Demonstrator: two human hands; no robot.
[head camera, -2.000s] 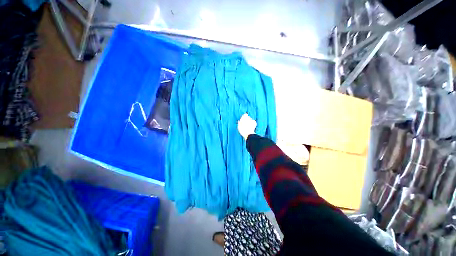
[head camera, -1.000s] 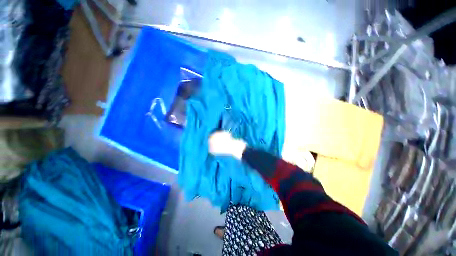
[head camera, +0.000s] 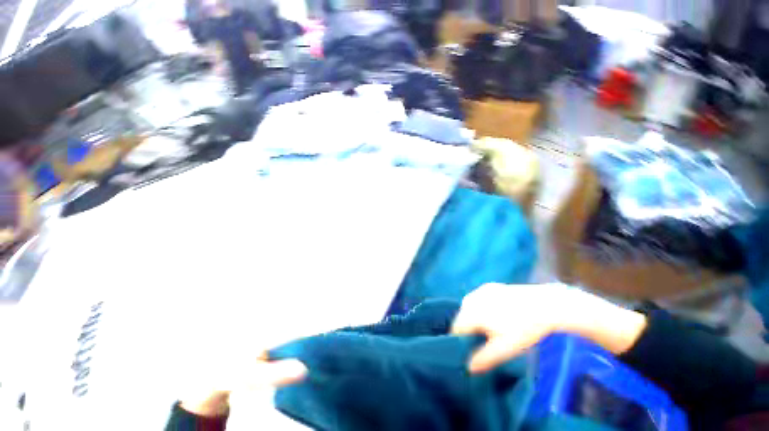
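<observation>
A teal garment (head camera: 379, 370) with a gathered edge is stretched between my two hands at the near edge of the white table. My right hand (head camera: 540, 324) grips its upper edge on the right. My left hand (head camera: 257, 389) holds its left corner, with fingertips on the cloth; the hand is overexposed and partly washed out against the table. The garment's lower part runs out of the picture. More teal cloth (head camera: 472, 244) hangs at the table's right edge, behind the held garment.
The white table (head camera: 337, 227) carries black lettering (head camera: 87, 349) at left and pale plastic bags (head camera: 337, 118) at its far end. A blue bin (head camera: 607, 379) is below my right forearm. A brown carton (head camera: 582, 244) with plastic-wrapped blue goods (head camera: 674, 181) stands at right. Dark clothing is piled behind.
The view has swung from the floor bins and hanging garment to the white table. My left hand has come into view, and both hands now hold teal cloth.
</observation>
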